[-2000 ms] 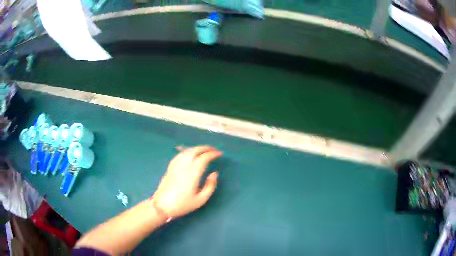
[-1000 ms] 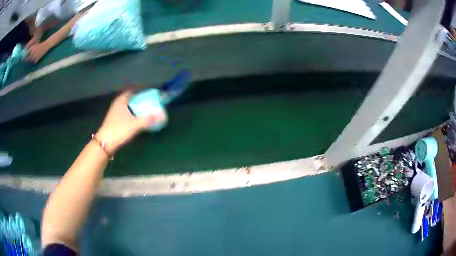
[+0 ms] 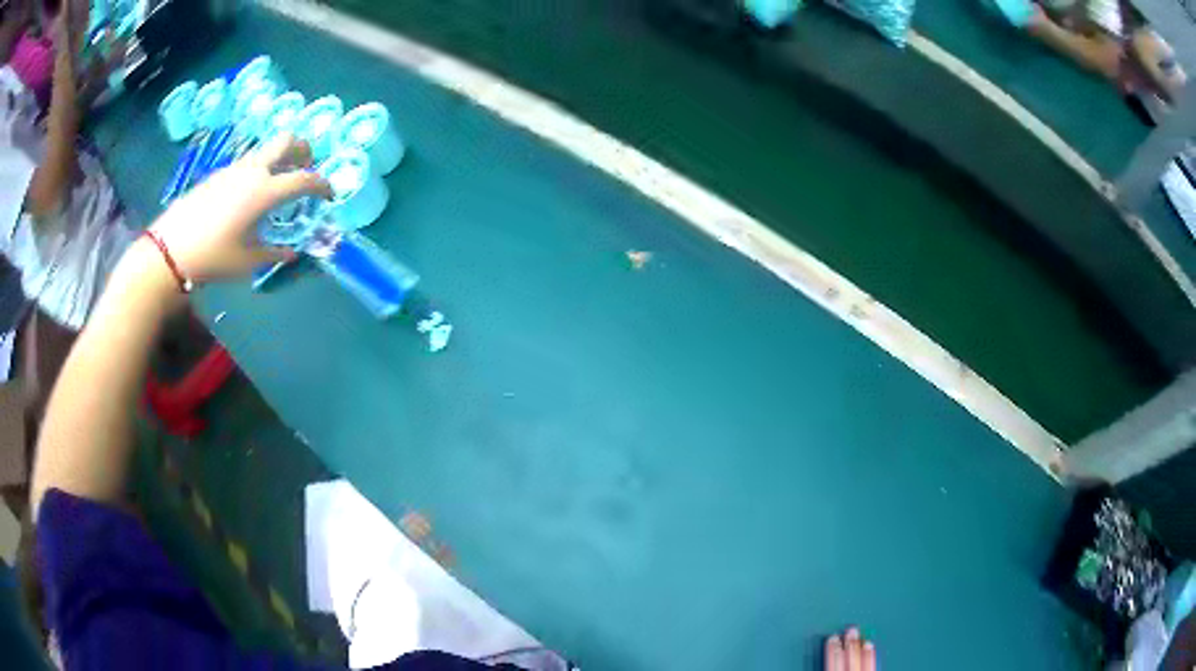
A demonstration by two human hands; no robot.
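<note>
My left hand [image 3: 243,216], with a red bracelet at the wrist, is at the upper left. It holds an open fan unit [image 3: 370,271] by its light-blue head, which the fingers partly hide. The handle with its bright blue strip points down and right. The unit is beside a row of open fan units [image 3: 315,125], heads up and blue handles toward the lower left. Small pale-blue plastic parts [image 3: 436,330] lie just past the handle's end. Of my right hand [image 3: 850,651], only fingertips show at the bottom edge; the rest is cut off.
A pale metal rail [image 3: 735,236] separates the green bench from the dark green belt [image 3: 839,171]. A black parts tray [image 3: 1115,557] is at the right. A white sheet [image 3: 394,583] is at the near edge, a red object [image 3: 190,391] below left. Other people's arms show at both upper corners.
My left hand has moved from over the belt to the row of fans, with a fan unit in it. The view has swung left. My right fingertips have come into view.
</note>
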